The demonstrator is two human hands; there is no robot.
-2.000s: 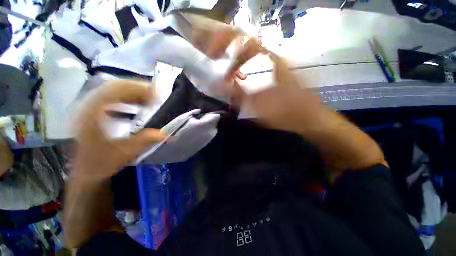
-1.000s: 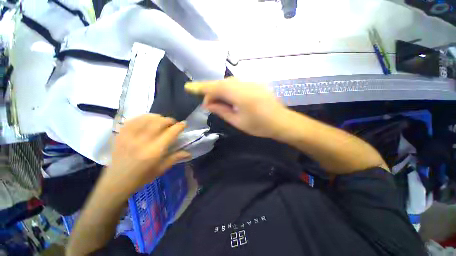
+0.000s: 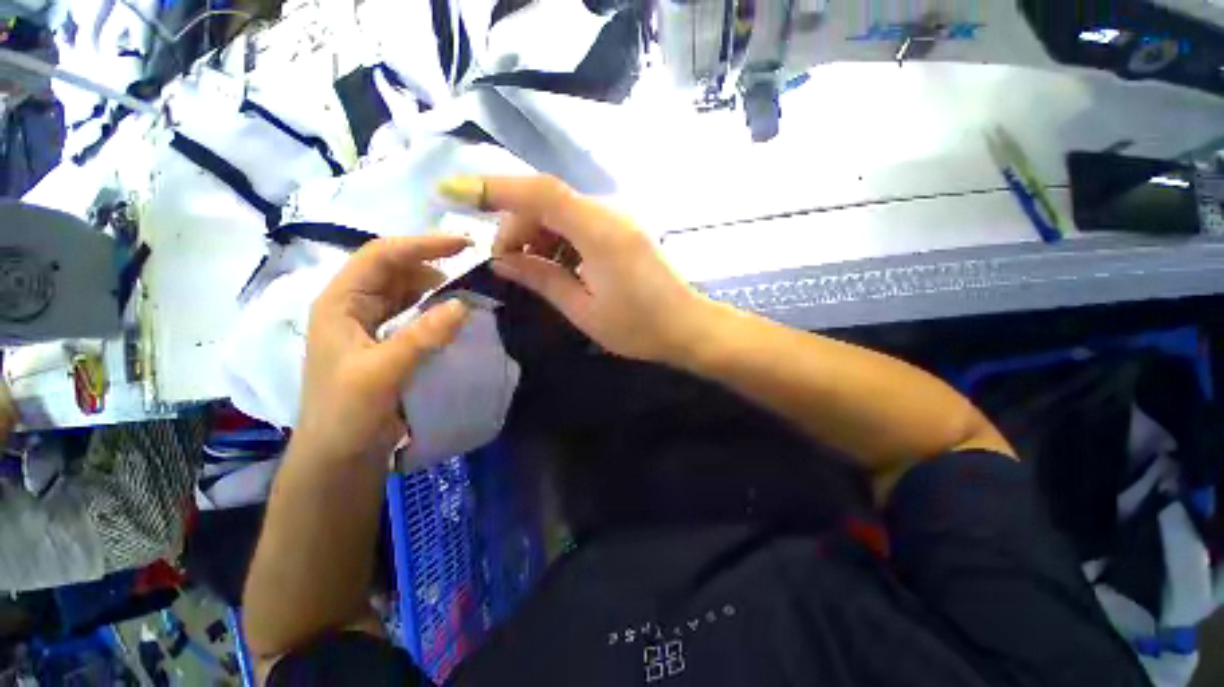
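Note:
A white and black garment piece [image 3: 461, 385] hangs at the table's front edge, its upper edge folded up between my hands. My left hand [image 3: 365, 333] grips its left side between thumb and fingers. My right hand [image 3: 585, 269] pinches its right end with thumb and fingers; the index finger, with a yellowish cover, points left above it. More white panels with black strips [image 3: 316, 175] lie heaped behind my hands. What my fingertips cover is hidden.
The sewing machine head [image 3: 873, 34] is at the top, its presser foot [image 3: 761, 110] below. Snips [image 3: 1027, 188] and a flat dark rectangle [image 3: 1134, 192] lie right. A printed ruler [image 3: 859, 285] runs along the front edge. Blue baskets [image 3: 436, 564] are below, a grey round part [image 3: 47, 275] left.
The piece lay spread flat a second ago; now its edge is raised and folded between my hands. My hands have come closer together. The view has shifted, showing more of the machine.

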